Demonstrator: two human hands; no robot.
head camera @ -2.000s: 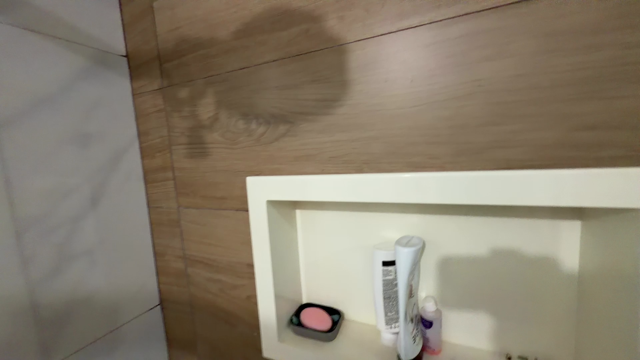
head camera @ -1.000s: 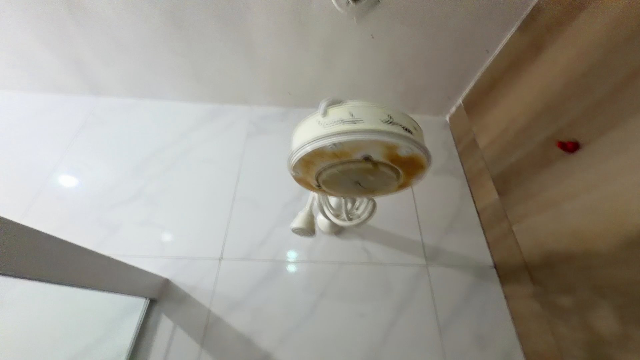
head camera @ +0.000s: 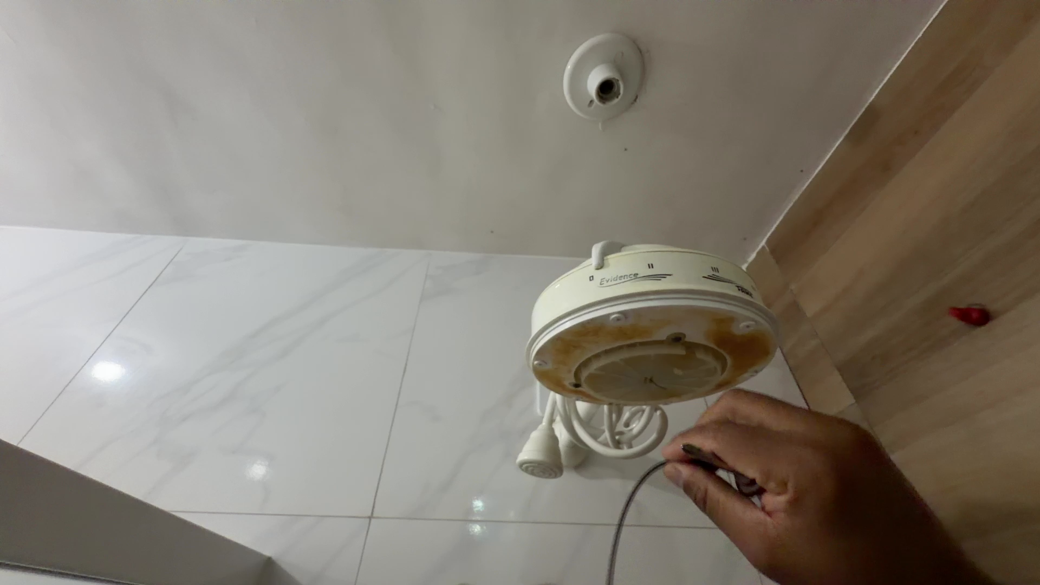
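A round cream electric shower head [head camera: 650, 325] hangs high by the marble-look tiled wall, its underside stained orange-brown. Coiled white hose [head camera: 613, 426] and a small white hand spray [head camera: 540, 453] show beneath it. My right hand [head camera: 780, 479] is raised just below and right of the shower head, apart from it as far as I can tell. Thumb and fingers pinch a thin dark cable [head camera: 630, 516], which curves down out of view; a dark end piece lies between the fingers, partly hidden. My left hand is not in view.
A white lamp holder [head camera: 605, 77] without a bulb is fixed to the ceiling. A small red object [head camera: 969, 315] sticks out of the wood-look wall at the right. The grey frame edge [head camera: 130, 520] of a partition crosses the lower left.
My right hand has come into view with the thin cable in its fingers. Two seconds ago the view was on a wall niche with bottles and soap; it has swung up to the shower head.
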